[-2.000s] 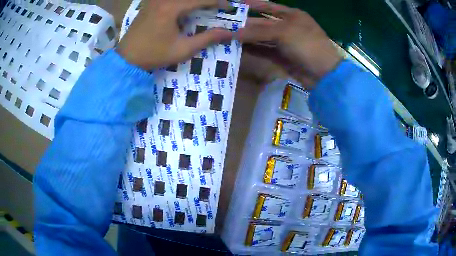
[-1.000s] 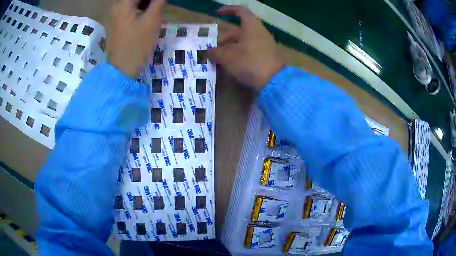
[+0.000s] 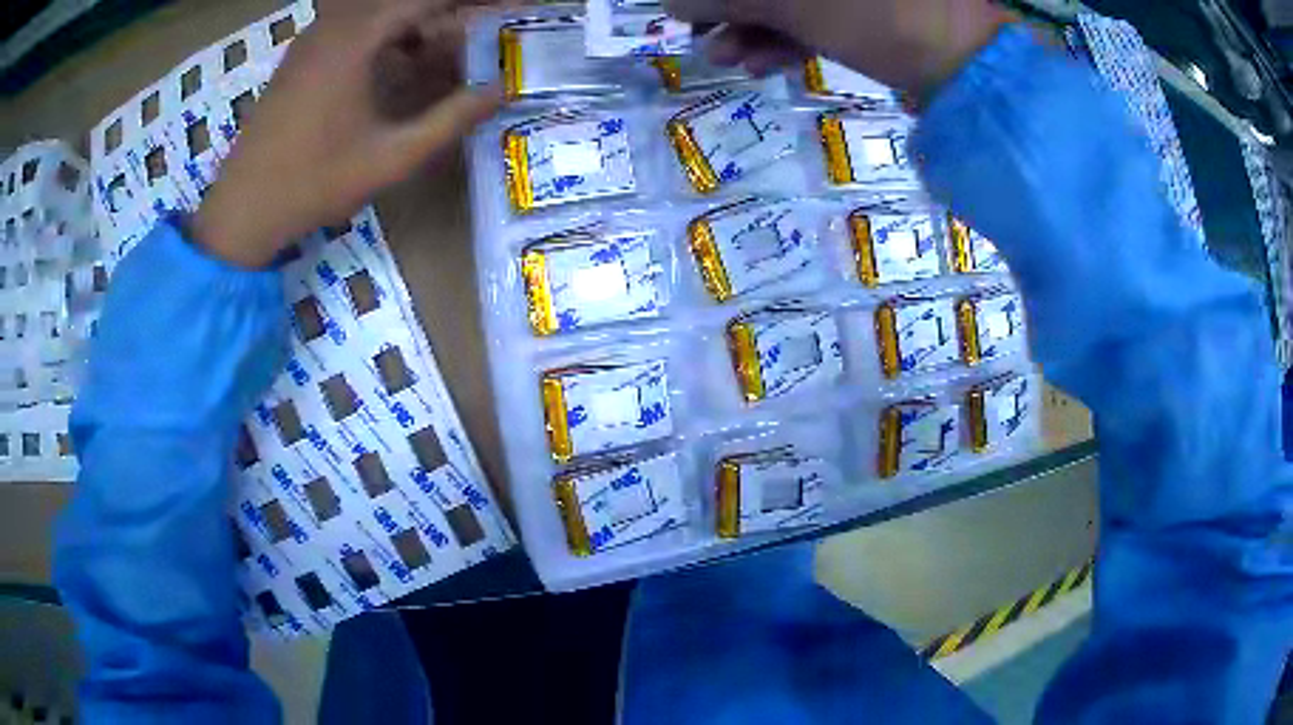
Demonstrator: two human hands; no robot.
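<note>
A clear-whitish blister tray holds rows of flat pouch cells with gold-amber ends. Many carry white adhesive pads with blue print, such as one cell. The upper-left cell looks plain, with no pad visible. My right hand is at the top edge, partly cut off, its fingertips on a small white adhesive piece above the top row. My left hand is at the tray's upper-left corner, thumb and fingers apart, thumb near the plain cell. It partly covers a printed adhesive sheet.
A whiter used sheet with square holes lies at far left. The brown board shows between sheet and tray. A printed stack is at upper right, beside the green surface. Yellow-black floor tape shows below.
My view has shifted right, so the tray is now central. Both hands have left the adhesive sheet for the tray's top row. The sheet now lies tilted at left. A small piece shows at my right fingertips.
</note>
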